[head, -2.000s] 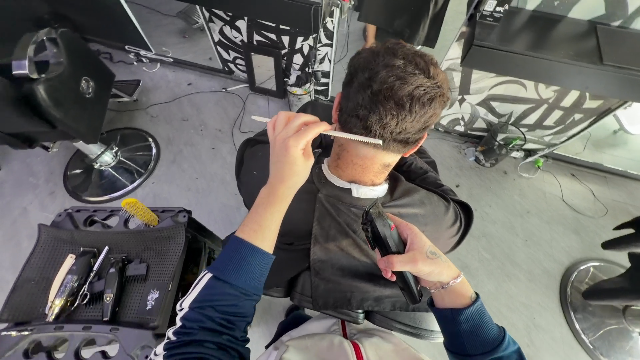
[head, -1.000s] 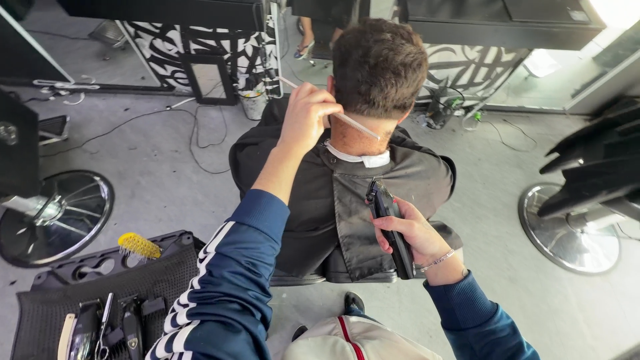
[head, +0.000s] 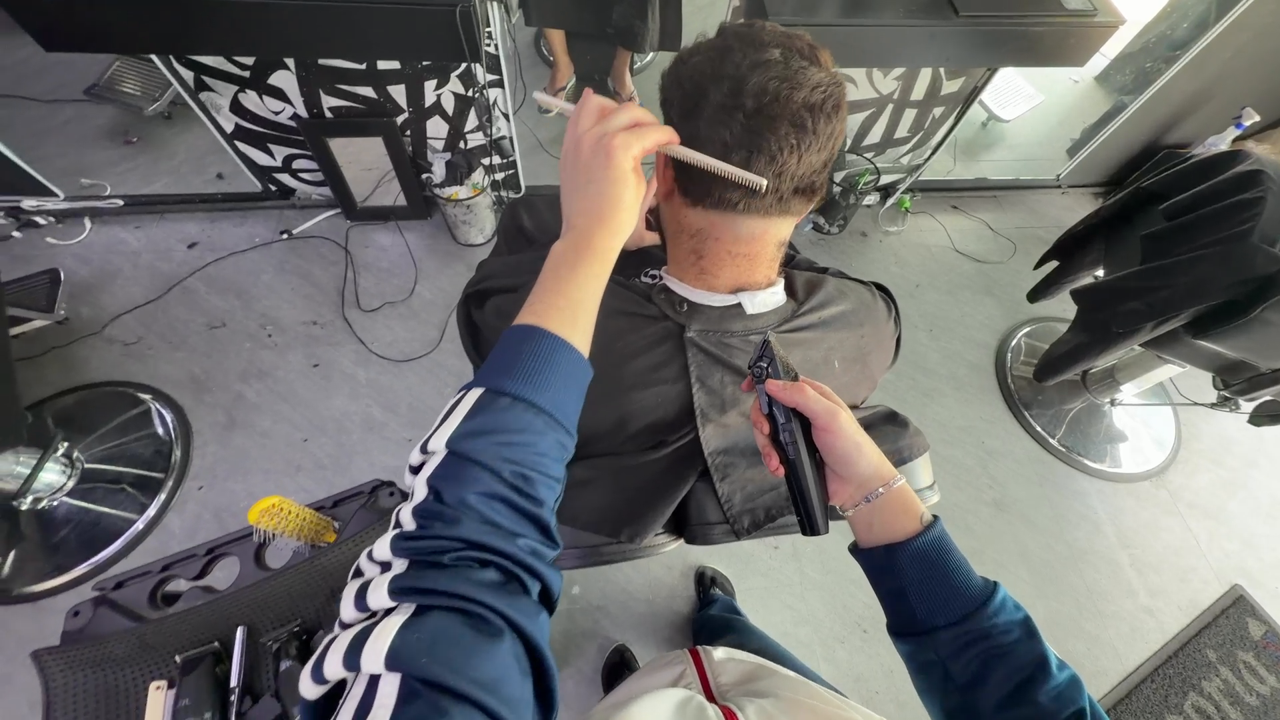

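A seated person with short dark hair [head: 755, 100] faces away from me, wearing a black barber's cape [head: 620, 400] and a white neck strip [head: 730, 295]. My left hand [head: 610, 165] holds a pale barber's comb [head: 715, 166], its toothed end against the hair at the lower back of the head. In my right hand [head: 815, 430] is a black hair clipper [head: 797, 450], blade end up, over the back of the cape and apart from the hair.
At lower left a black tool tray [head: 110, 660] carries a yellow hairbrush [head: 292, 520] and further clippers. Cords [head: 345, 270] cross the floor near a bin [head: 467, 212] and a framed mirror [head: 365, 170]. Chair bases [head: 1090, 400] stand on both sides. Black capes [head: 1190, 250] drape the right chair.
My left hand with the comb has risen from the nape to the hair on the back of the head. The clipper stays in my right hand over the cape. The view has shifted.
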